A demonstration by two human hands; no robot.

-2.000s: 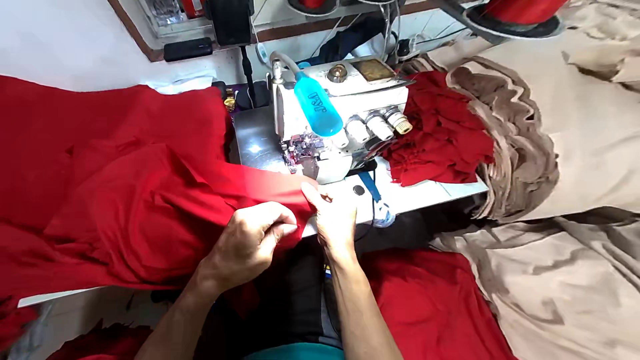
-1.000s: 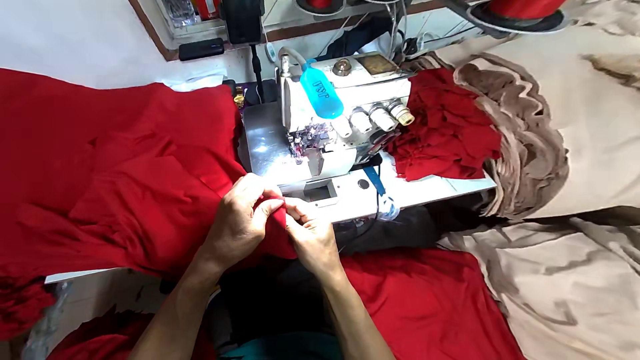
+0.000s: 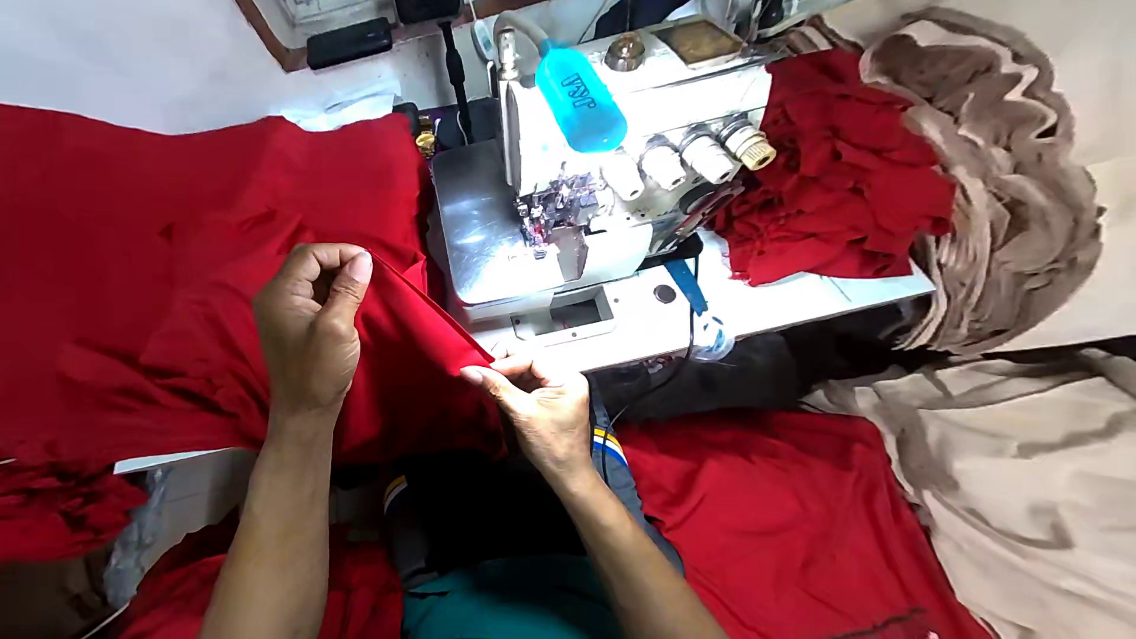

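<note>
Between my two hands a folded edge of red fabric [image 3: 417, 328] is stretched taut, running down to the right. My left hand [image 3: 311, 319] pinches its upper end between thumb and forefinger. The lower end is pinched by my right hand [image 3: 537, 399], just in front of the machine's bed. An overlock sewing machine [image 3: 639, 115], white with a blue lamp or cover [image 3: 581, 98] on its head, stands behind and to the right of the hands. Its metal plate [image 3: 484, 222] has no fabric on it. The rest of the red cloth spreads over the table at left.
Red fabric pieces [image 3: 834, 169] lie heaped right of the machine, beside stacked beige fabric [image 3: 1003, 177]. More red cloth [image 3: 781, 506] and beige cloth [image 3: 1021, 470] lie at lower right. A blue-handled tool [image 3: 686, 284] rests on the white table edge [image 3: 781, 324].
My hands, close together one second ago, are now apart, with the left one further left and the fabric edge drawn tight between them. Two seconds ago the fabric reached the machine's front.
</note>
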